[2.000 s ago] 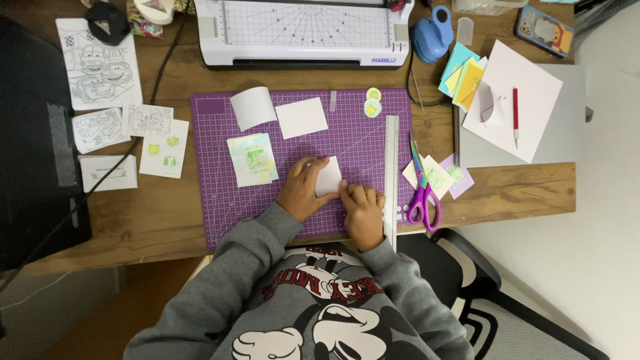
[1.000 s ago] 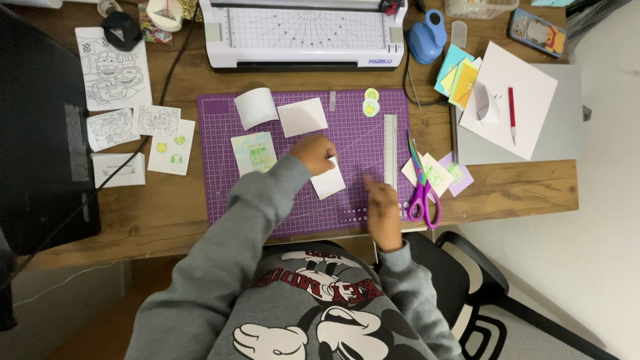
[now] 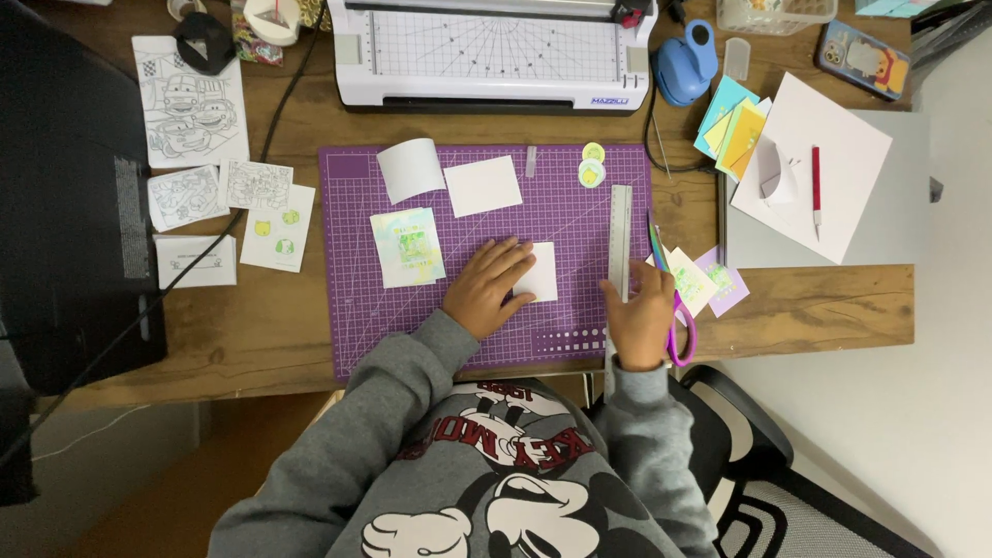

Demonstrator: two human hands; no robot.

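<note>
My left hand [image 3: 490, 287] lies spread over the left part of a small white paper piece [image 3: 545, 271] on the purple cutting mat [image 3: 573, 232]. Over the lower part of a clear ruler [image 3: 620, 232] is my right hand [image 3: 642, 314], fingers bent; whether it grips the ruler cannot be told. Purple-handled scissors [image 3: 683, 341] lie just right of that hand, partly behind it. A curled white sheet [image 3: 412, 170], a flat white card [image 3: 484, 186] and a green-and-yellow printed card [image 3: 408, 248] rest on the mat's left half. Round stickers [image 3: 592, 173] lie near its top right.
A white paper trimmer or laminator [image 3: 496, 93] stands behind the mat, with a blue craft punch [image 3: 686, 66] beside it. Coloring sheets [image 3: 190, 116] and a black cable [image 3: 267, 139] are at left. At right, a red pen [image 3: 816, 190] lies on white paper [image 3: 852, 155] over a gray laptop-like slab [image 3: 899, 201].
My left hand has flattened onto the small white paper, which was between both hands two seconds ago. My right hand has moved right, from beside the paper to the ruler.
</note>
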